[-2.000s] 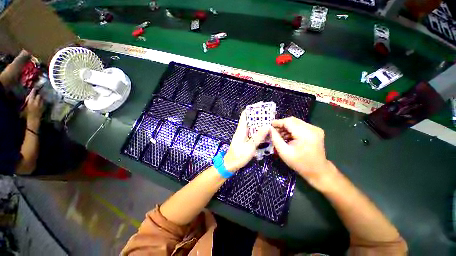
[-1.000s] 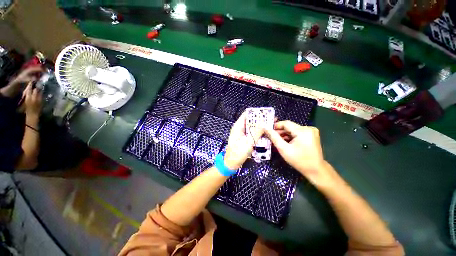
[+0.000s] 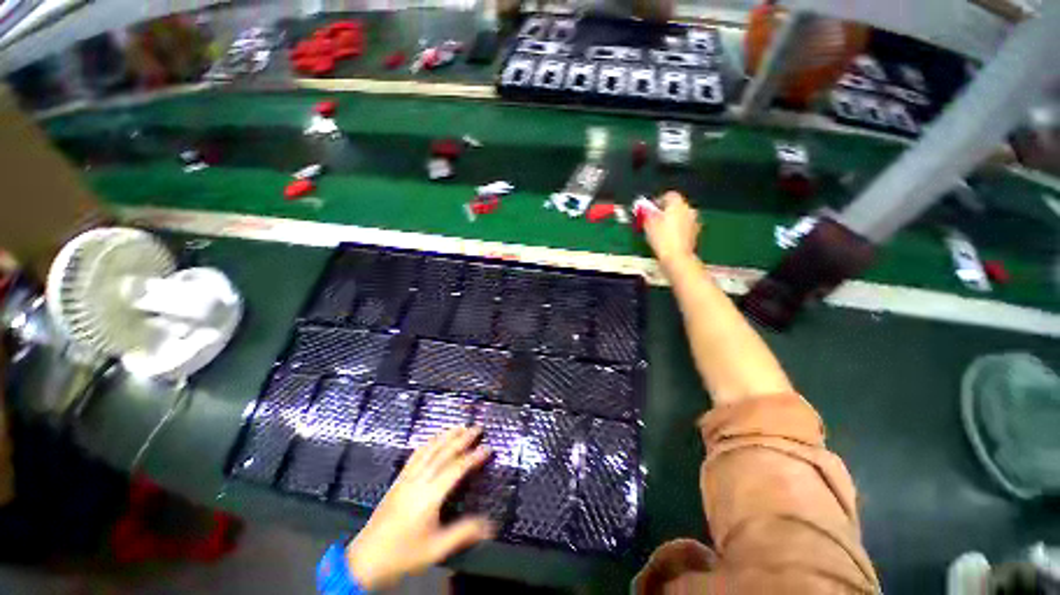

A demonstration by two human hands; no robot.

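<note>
The black tray [image 3: 465, 366] lies on the bench with its textured pockets bare. My left hand [image 3: 424, 506] is open and empty over the tray's front edge, fingers spread. My right hand [image 3: 672, 227] is stretched over the green belt. Its fingertips are at a small red and white piece [image 3: 642, 213]; blur hides whether they grip it. Just left of it on the belt lie a pale unit [image 3: 579, 188] and a red piece [image 3: 601, 213].
A white fan [image 3: 145, 302] stands left, a pale green-grey fan [image 3: 1017, 418] right. A dark reddish rectangle [image 3: 808, 273] leans by the grey post [image 3: 947, 128]. More red and pale parts ride the belt [image 3: 384, 209]. Filled trays [image 3: 610, 79] stand beyond. A person's red-clad part shows lower left.
The view has tilted up. The pale unit is no longer between my hands. My right hand has moved forward to the belt; my left hand has opened and dropped back towards the tray's front edge.
</note>
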